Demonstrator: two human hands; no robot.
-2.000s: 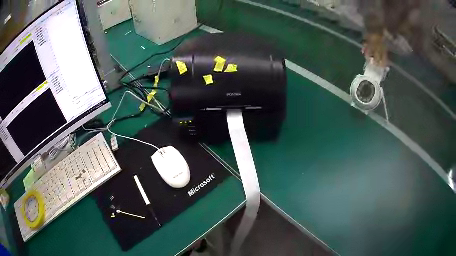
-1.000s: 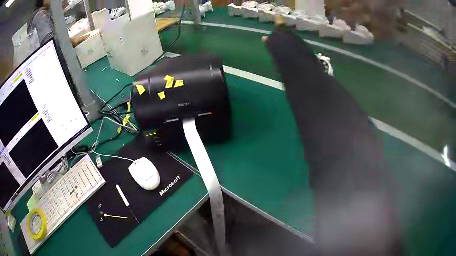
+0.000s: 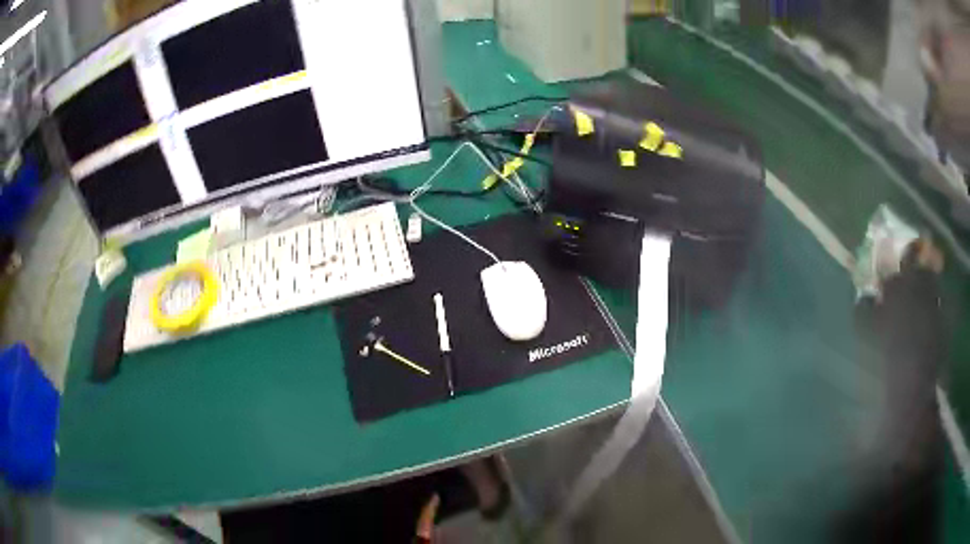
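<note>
My right hand [image 3: 927, 255] is at the far right, small and blurred, at the end of a dark sleeve that rises from the lower right. Its fingers are on a pale white-and-greenish object [image 3: 885, 251], above the green bench; blur hides the object's kind. My left hand is not in view. A black label printer [image 3: 654, 181] with yellow stickers stands left of my right hand. A long white label strip [image 3: 651, 319] hangs from its front over the bench edge.
A monitor [image 3: 245, 106] stands at the upper left behind a white keyboard [image 3: 277, 260] with a yellow tape roll [image 3: 183, 299] on it. A mouse [image 3: 515, 301], a white stick [image 3: 444, 324] and a thin pale stick [image 3: 402, 357] lie on the black pad. A blue tote [image 3: 27, 414] is far left.
The view has swung left, showing more monitor and keyboard. My right hand, earlier reaching toward the far side, is now lower and nearer with the pale object at its fingers.
</note>
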